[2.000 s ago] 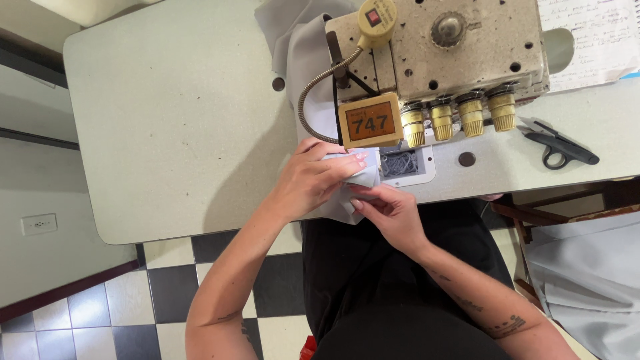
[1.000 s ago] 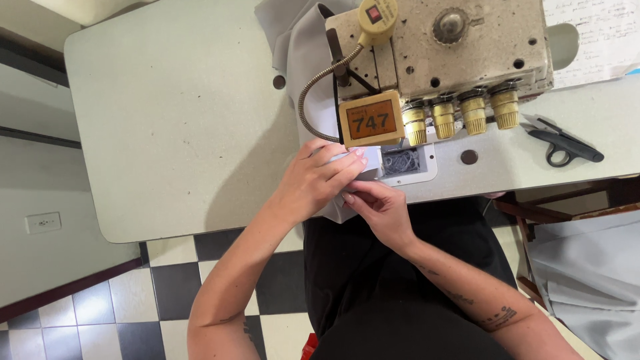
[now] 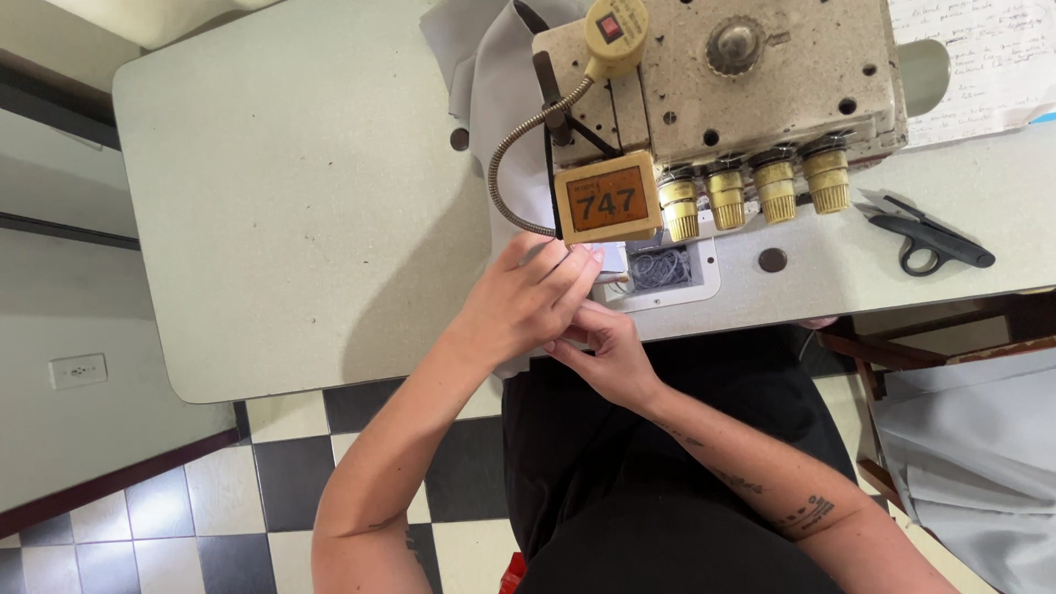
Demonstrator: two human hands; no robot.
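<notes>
An overlock sewing machine (image 3: 792, 91) with several yellow tension knobs stands at the upper right, a small lamp on a flexible metal neck at its left end. Light grey fabric (image 3: 507, 107) runs down the machine's left side to the table's front edge. My left hand (image 3: 536, 297) lies over the fabric beside the needle area, fingers bent and pressing it. Just below, my right hand (image 3: 606, 346) pinches the fabric's edge between thumb and fingers, partly under my left hand. The needle and presser foot are hidden. Thread scraps (image 3: 660, 268) fill an opening right of my fingers.
Black-handled thread snips (image 3: 928, 239) lie on the table (image 3: 289, 206) at the right. Handwritten paper (image 3: 973, 66) lies behind them. More grey fabric (image 3: 973, 445) hangs over a wooden frame at the lower right. A wall outlet (image 3: 78, 371) is at far left.
Less fabric shows below my hands than two seconds ago. My right hand has shifted slightly up toward my left hand, which stays beside the needle area.
</notes>
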